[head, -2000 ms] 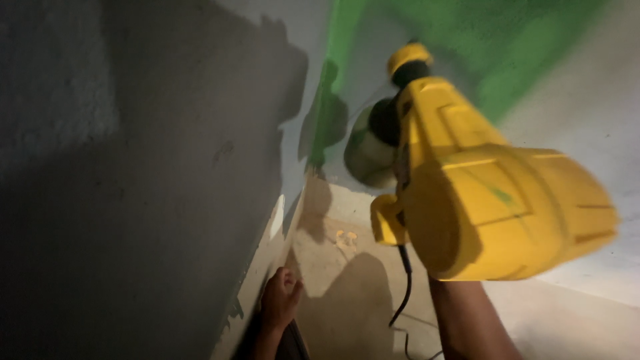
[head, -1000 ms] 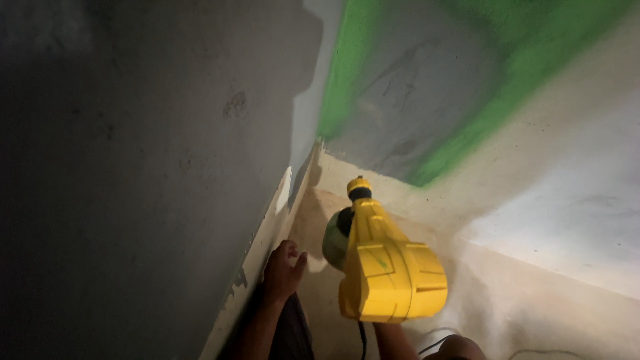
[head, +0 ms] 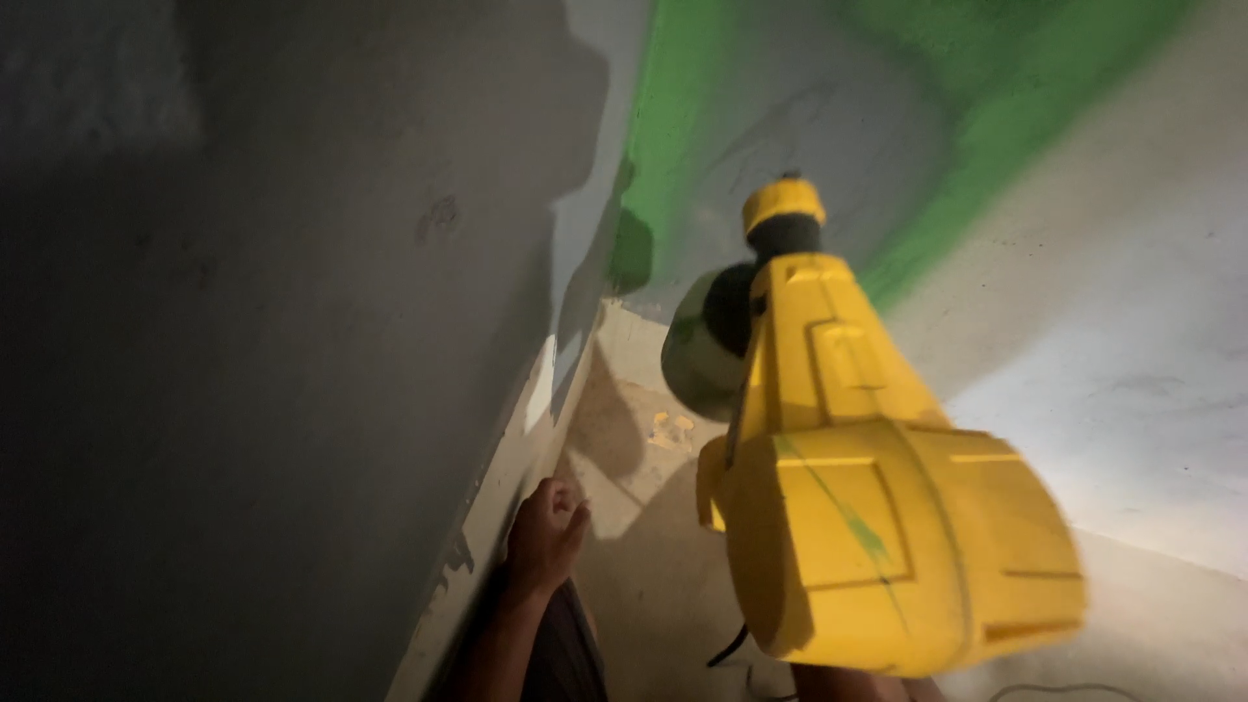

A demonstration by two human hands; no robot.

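Observation:
A yellow electric paint sprayer (head: pixel 877 507) fills the lower right of the view, its black and yellow nozzle facing the wall ahead. Its paint cup (head: pixel 704 351) hangs at the left side under the black collar. My right forearm (head: pixel 846 682) reaches up beneath the sprayer, whose body hides the right hand and the grip. Beside the left wall, low in the view, my left hand (head: pixel 551 531) holds nothing, with its fingers loosely curled. Green paint (head: pixel 975 175) covers parts of the wall ahead, around a grey patch (head: pixel 829 127).
A dark grey wall (head: pixel 292 341) stands close on the left and meets the painted wall in a corner. A black cord (head: pixel 727 647) hangs below the sprayer. Yellowish marks (head: pixel 671 429) lie on the beige floor. On the right the wall is pale.
Over the last second the sprayer has come up and looks larger, nearer to the camera. Two seconds ago it was also high in view. My left hand has stayed by the left wall.

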